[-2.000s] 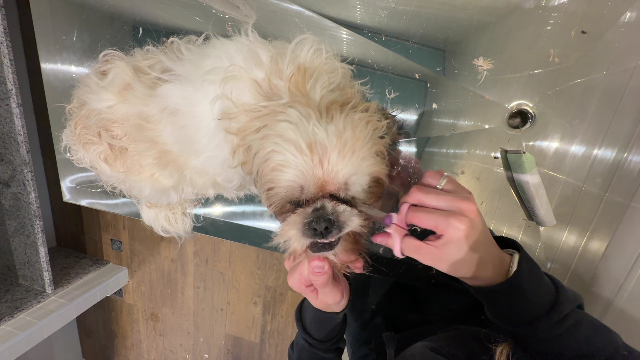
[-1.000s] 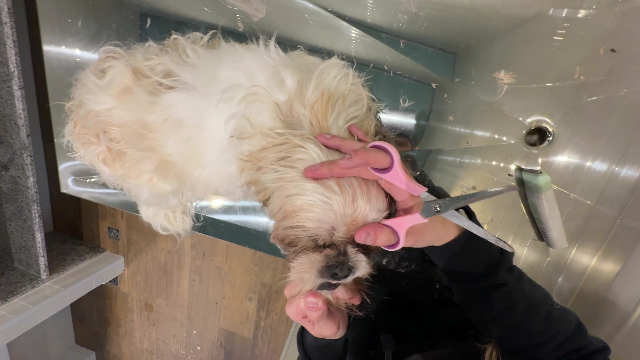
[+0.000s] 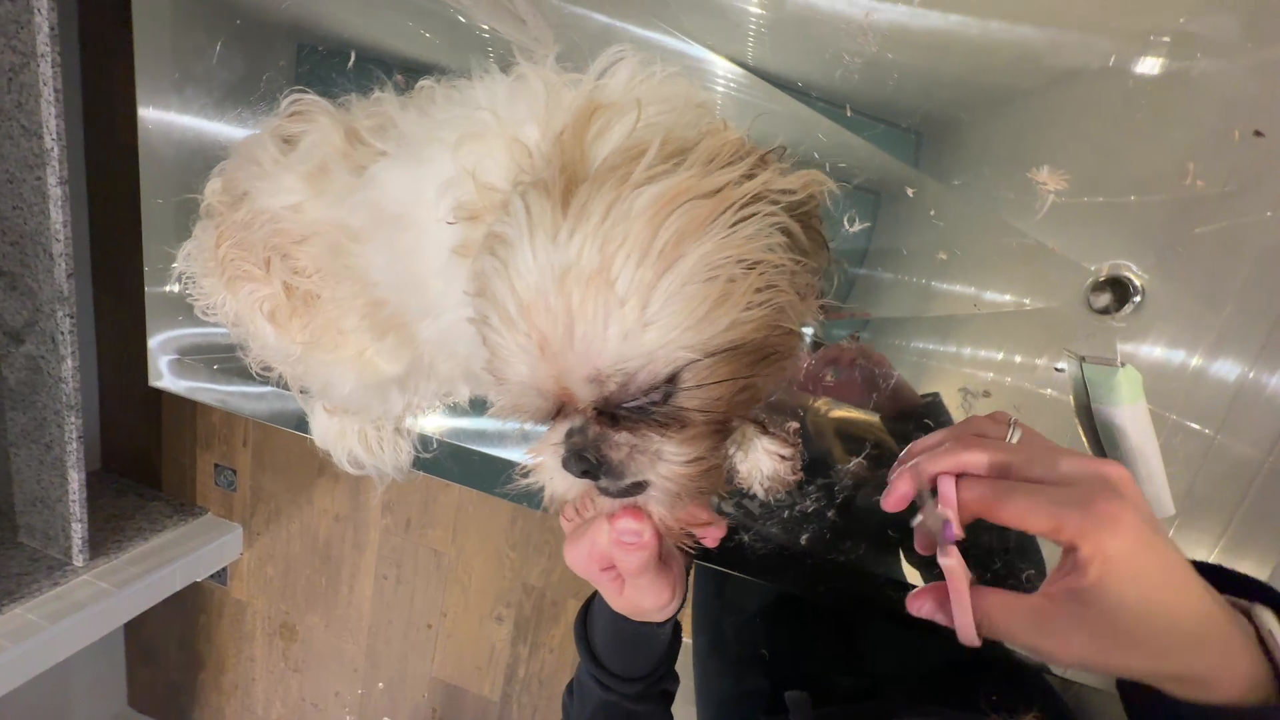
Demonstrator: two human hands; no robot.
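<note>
A long-haired cream and tan dog (image 3: pixel 400 250) is on a shiny metal table (image 3: pixel 190 340), its head tilted and turned down toward me. Under its chin, my left hand (image 3: pixel 632 560) grips the beard hair, thumb uppermost. My right hand (image 3: pixel 1060 540), with a ring on one finger, holds pink-handled scissors (image 3: pixel 958 570) to the right of the dog's head, apart from the fur. The scissor blades are mostly hidden by the fingers. One small paw (image 3: pixel 765 458) shows beside the dog's cheek.
A metal basin with a round drain (image 3: pixel 1114 292) lies at the right. Near it rests a white and green grooming tool or comb-like object (image 3: pixel 1128 430). Cut hair tufts (image 3: pixel 1048 181) are scattered about. A tiled ledge (image 3: pixel 120 595) and wooden floor (image 3: pixel 330 600) are at the lower left.
My right hand, last seen laid on the dog's head with the scissors, has moved off to the right. The dog's head has turned, and my left hand stays at its chin.
</note>
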